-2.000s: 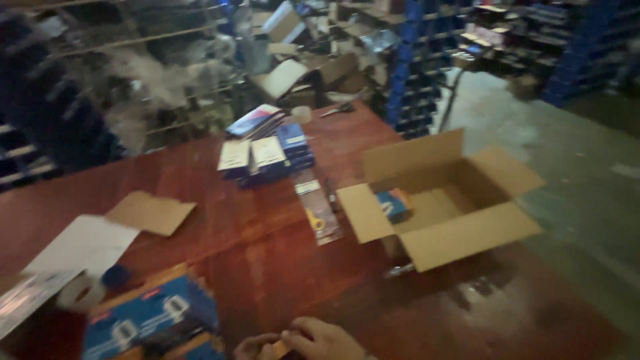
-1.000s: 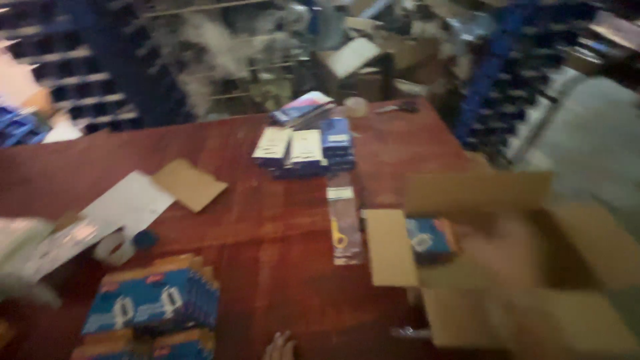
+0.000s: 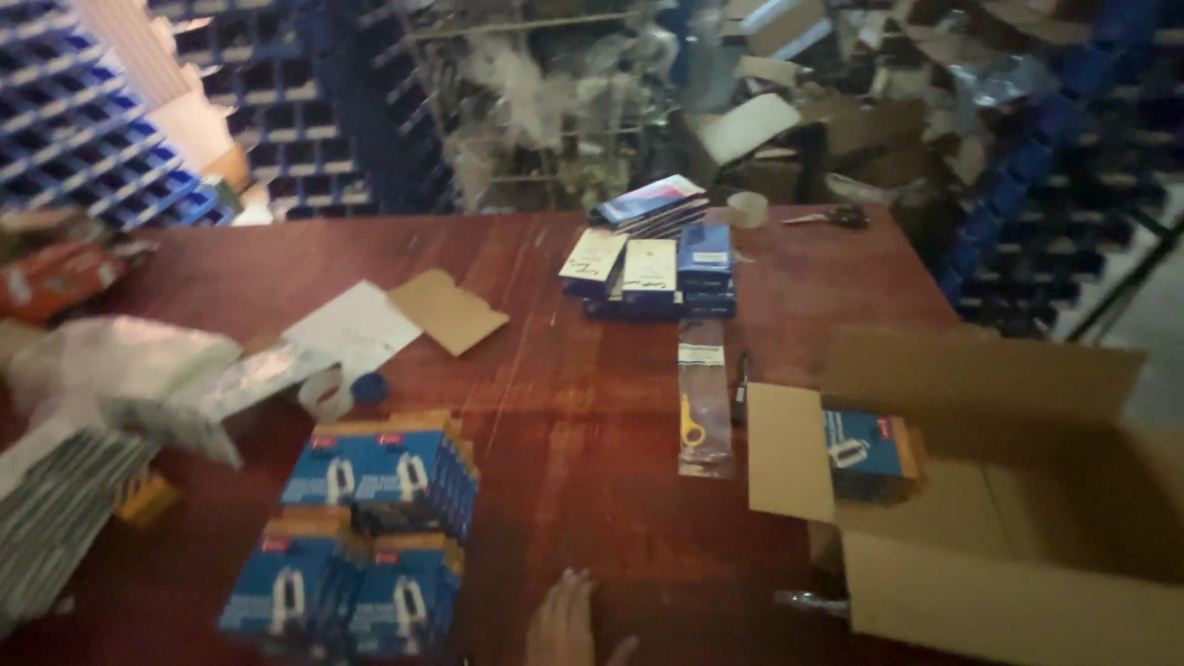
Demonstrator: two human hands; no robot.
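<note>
My left hand (image 3: 566,622) is at the bottom edge, fingers extended and thumb apart, with nothing visible in it; it is over the red-brown tabletop. To its left stand rows of blue and orange small cartons (image 3: 379,476). My right hand is out of view. On the right, an open cardboard box (image 3: 980,592) holds a blue and orange carton (image 3: 865,453) by its left wall. Between the carton rows and the box lies a clear plastic sleeve (image 3: 705,398) with a yellow item in it.
Blue and white boxes (image 3: 650,268) are stacked toward the back, near a tape roll (image 3: 747,209) and scissors (image 3: 837,217). A white sheet (image 3: 356,324), cardboard piece (image 3: 450,310) and plastic wrapping (image 3: 129,365) lie left. Shelves of blue bins (image 3: 102,129) stand behind.
Two seconds ago both hands were together at the bottom edge with something orange; now only my left hand shows there. The view has turned left.
</note>
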